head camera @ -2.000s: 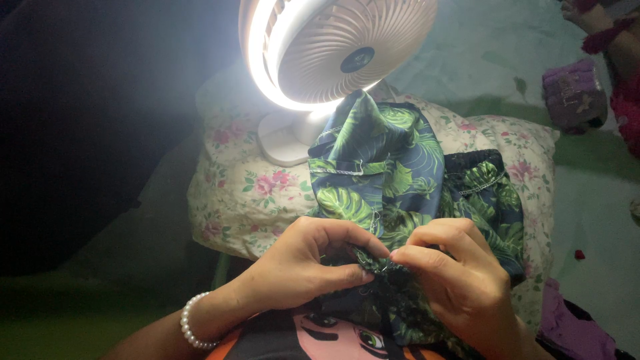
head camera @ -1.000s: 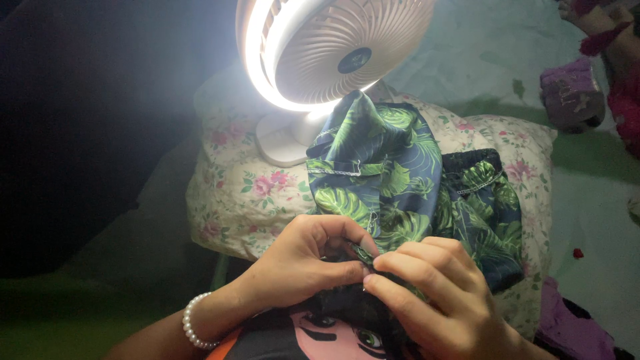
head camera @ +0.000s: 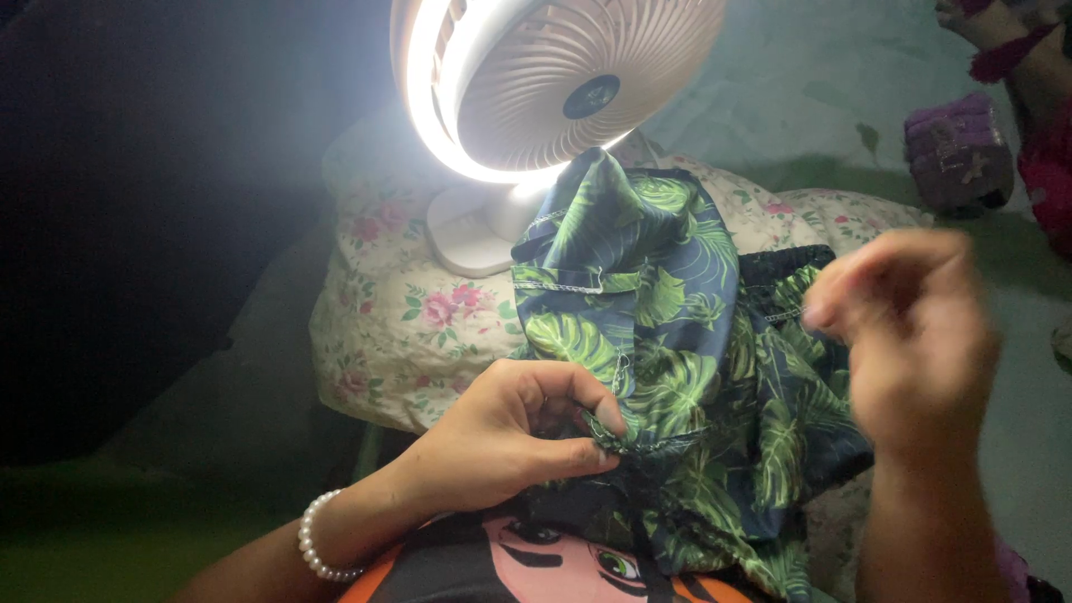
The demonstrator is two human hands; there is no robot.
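Observation:
A navy garment with green leaf print [head camera: 670,335] and white stitching lies over a floral pillow and reaches toward my lap. My left hand [head camera: 536,427], with a pearl bracelet [head camera: 314,536] on its wrist, pinches a gathered edge of this fabric between thumb and forefinger. My right hand [head camera: 913,335] is raised to the right, apart from the pinched edge and over the garment's right part. It is blurred, its thumb and forefinger close together; whether it holds a needle or thread cannot be seen.
A white fan with a lit ring [head camera: 586,92] stands on the floral pillow [head camera: 444,335]. At the upper right are a purple fabric-like object [head camera: 959,155] and part of another person in red clothing [head camera: 1047,184]. Printed cloth [head camera: 569,561] covers my lap.
My right hand has moved away from the pinched fabric, up and to the right. My left hand keeps its hold on the edge.

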